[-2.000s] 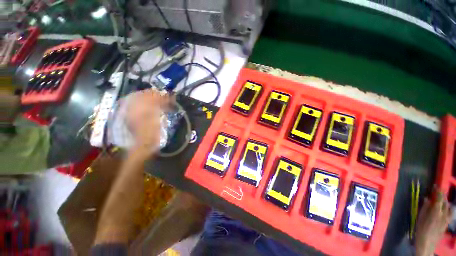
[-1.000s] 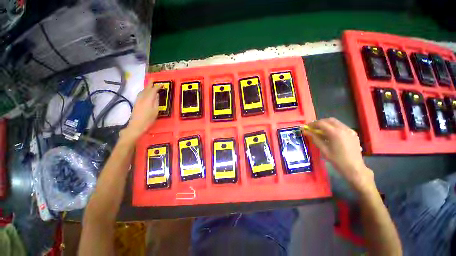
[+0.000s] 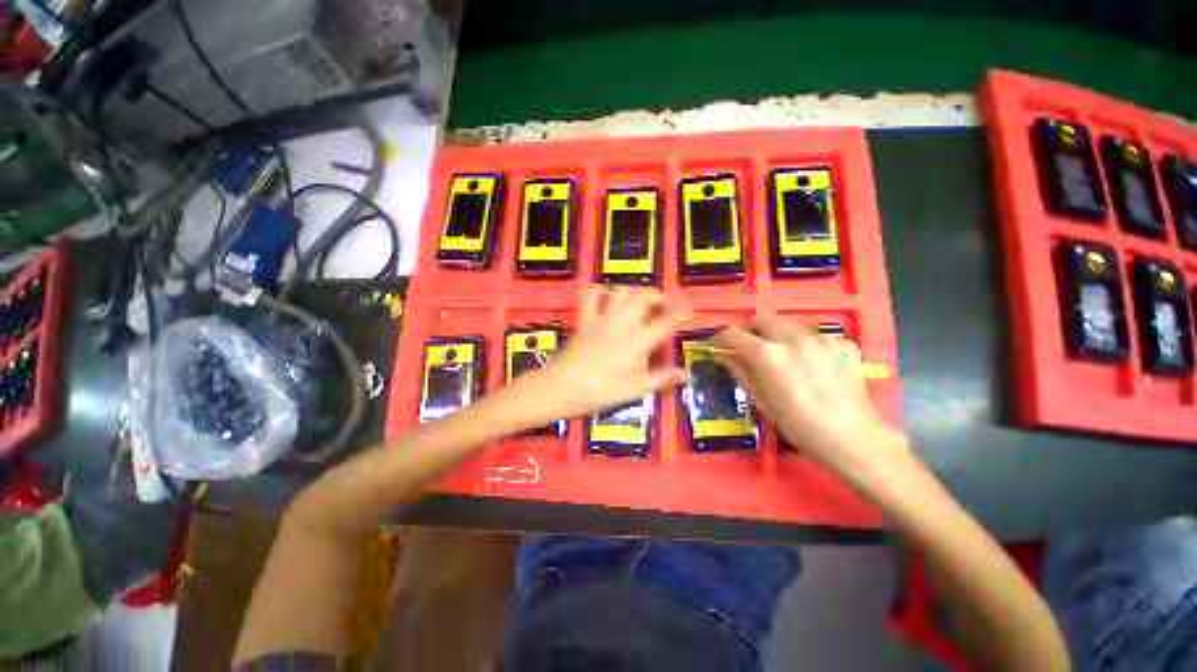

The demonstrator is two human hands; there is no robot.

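Observation:
The red-orange tray (image 3: 565,475) holds phones in two rows, most with yellow film faces. My right hand (image 3: 788,374) is over the lower row at the right, with the yellow tweezers (image 3: 874,372) in its fingers. The tweezers' tip end is by the top of the fourth lower phone (image 3: 721,404). My left hand (image 3: 614,352) is over the third lower phone (image 3: 621,431), its fingers bent and pointing towards the fourth one. Whether it holds a small part cannot be seen. The fifth lower phone is mostly hidden by my right hand.
A clear plastic bag (image 3: 217,400) with small dark parts lies left of the tray. Cables and blue connectors (image 3: 256,243) lie behind it. A second tray (image 3: 1020,263) with dark phones stands at right. The green conveyor belt (image 3: 656,72) runs behind.
My left hand has moved right and down from the upper left phone to the lower row. My right hand, with the tweezers, has moved left from the fifth lower phone towards the fourth.

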